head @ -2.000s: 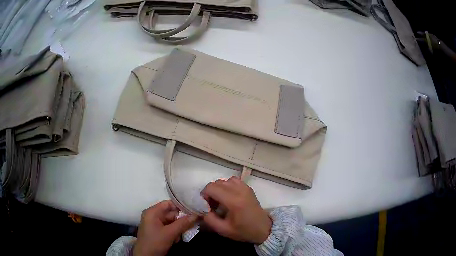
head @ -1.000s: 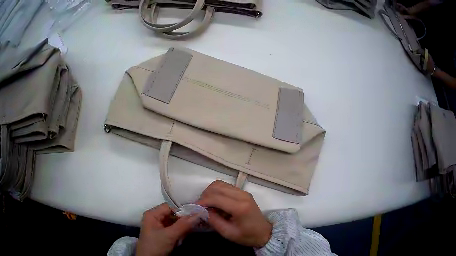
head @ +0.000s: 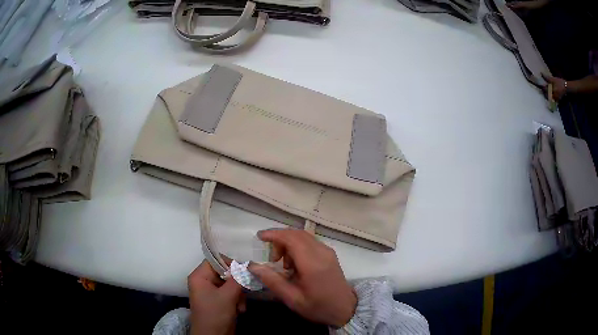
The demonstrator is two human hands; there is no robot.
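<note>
A beige tote bag (head: 282,144) lies folded flat on the white table, its base panel on top with a taupe patch (head: 212,98) near each end. Its handle loop (head: 208,226) points towards me. My left hand (head: 216,294) pinches the handle at the bottom of the loop. A small white piece (head: 246,275) sits at the handle between my hands. My right hand (head: 305,275) is beside it, thumb against the white piece and index finger raised apart; a thin, clear-looking bit shows near its fingertips.
Folded bag stacks lie at the left (head: 42,131), far edge (head: 229,10) and right (head: 564,176) of the white table (head: 459,131). Clear plastic pieces (head: 79,16) lie far left. Another person's hand (head: 557,86) holds a strap at the upper right.
My right index finger has lifted away from the white piece, which now shows flat and patterned. The bag appears shifted slightly left in view. The other person's hand has moved at upper right.
</note>
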